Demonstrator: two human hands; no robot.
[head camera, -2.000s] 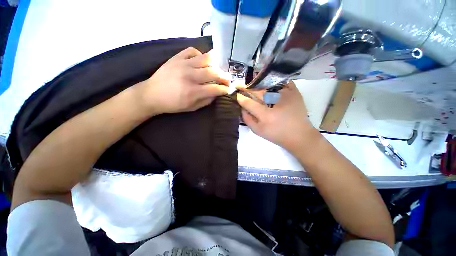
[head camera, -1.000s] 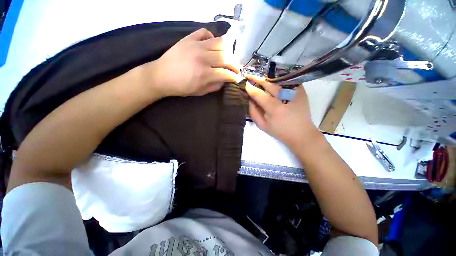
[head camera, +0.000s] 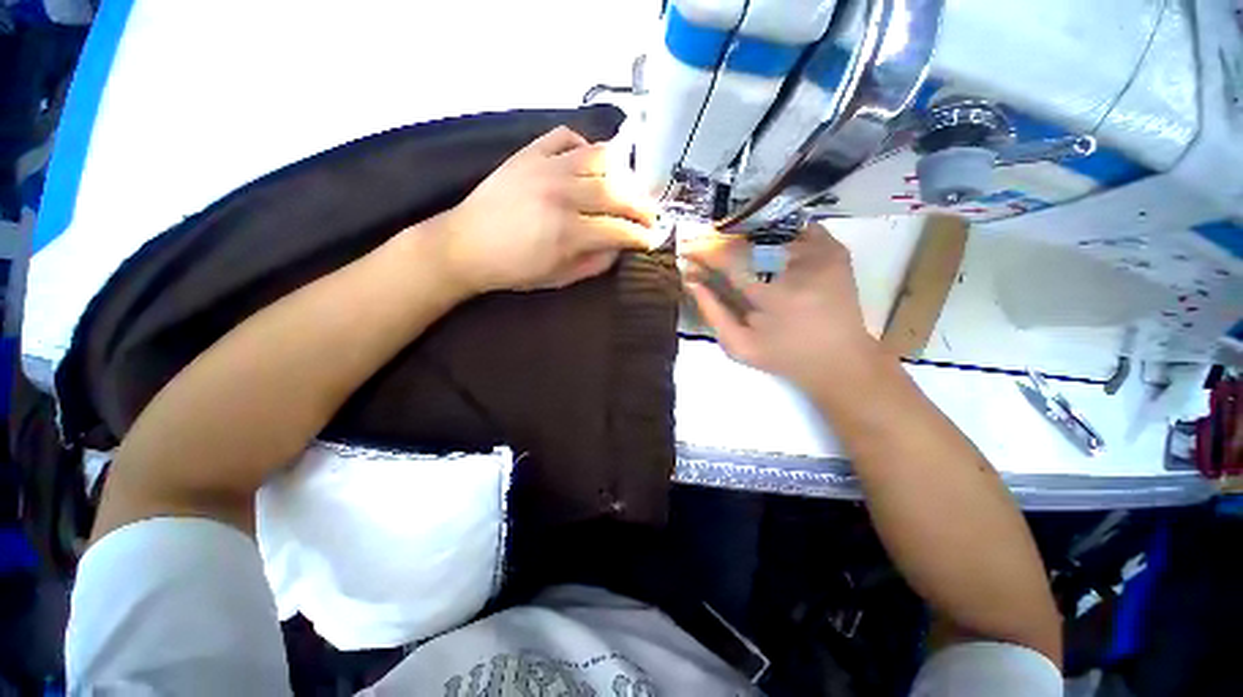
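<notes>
The dark brown trouser body (head camera: 477, 368) lies left of the needle and hangs over the table's front edge. The waistband strip (head camera: 646, 395) runs down its right side from the presser foot (head camera: 693, 195). My left hand (head camera: 545, 218) presses on the brown cloth, fingertips at the band's top beside the foot. My right hand (head camera: 791, 300) is on the right of the foot, fingers bent at the band's edge; a small dark piece shows between its fingers, blurred. The white pocket bag (head camera: 389, 545) hangs below my left forearm.
The sewing machine head (head camera: 1063, 82) fills the upper right. A tan cardboard template (head camera: 927, 286) lies on the bed right of my right hand. Silver thread snips (head camera: 1061, 411) lie further right, near a red object (head camera: 1217, 433). The ruler-like table edge (head camera: 777, 474) runs in front.
The view has shifted, so the whole scene sits differently in the frame. The brown cloth stays under both hands. My right hand's fingers have changed position slightly beside the foot.
</notes>
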